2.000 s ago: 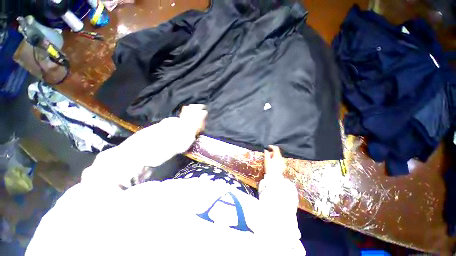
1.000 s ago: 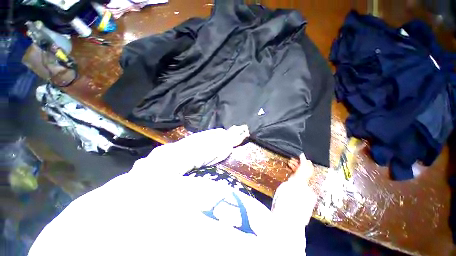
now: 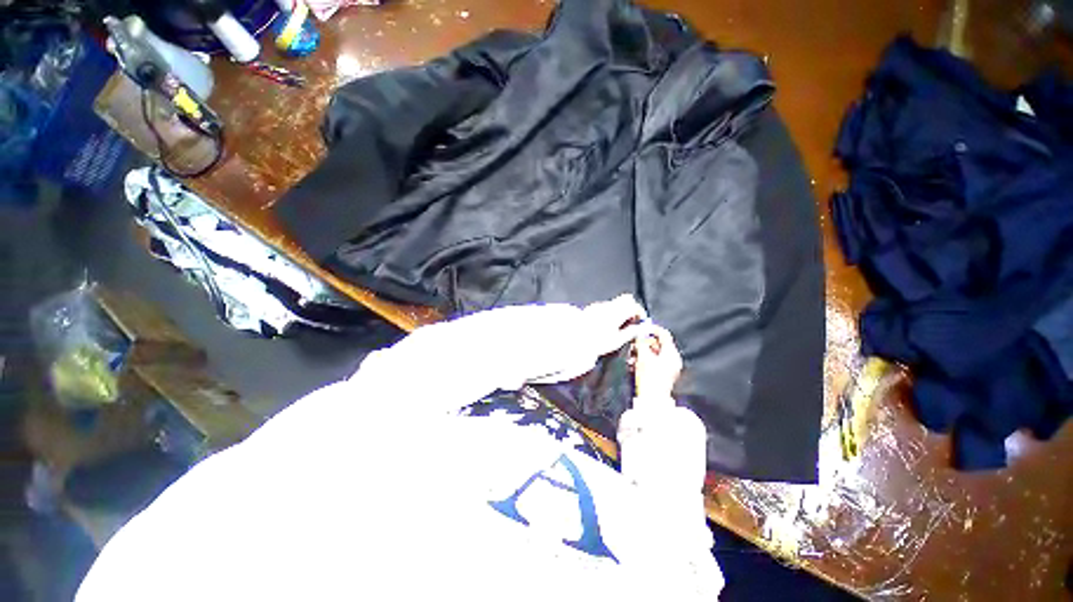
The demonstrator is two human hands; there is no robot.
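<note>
A black jacket (image 3: 530, 200) lies spread on the table with its shiny lining up and matt black parts at both sides. My left hand (image 3: 620, 314) and my right hand (image 3: 657, 355) are close together at the jacket's near edge, around the middle. Both pinch the lining edge there; the fingertips are small and overexposed, and the exact piece between them is partly hidden. The jacket's right part hangs down to the table's near edge.
Navy garments (image 3: 965, 235) lie heaped at the table's right. A small yellow tool (image 3: 862, 406) and scattered threads lie near the right front edge. A corded tool (image 3: 177, 94) and white bottles stand at the left corner. A black-and-white cloth (image 3: 224, 259) hangs beside the table's left edge.
My hands have come together at the near edge, my right hand moving left. The jacket's right part has swung nearer to me, and the small white mark on the lining no longer shows.
</note>
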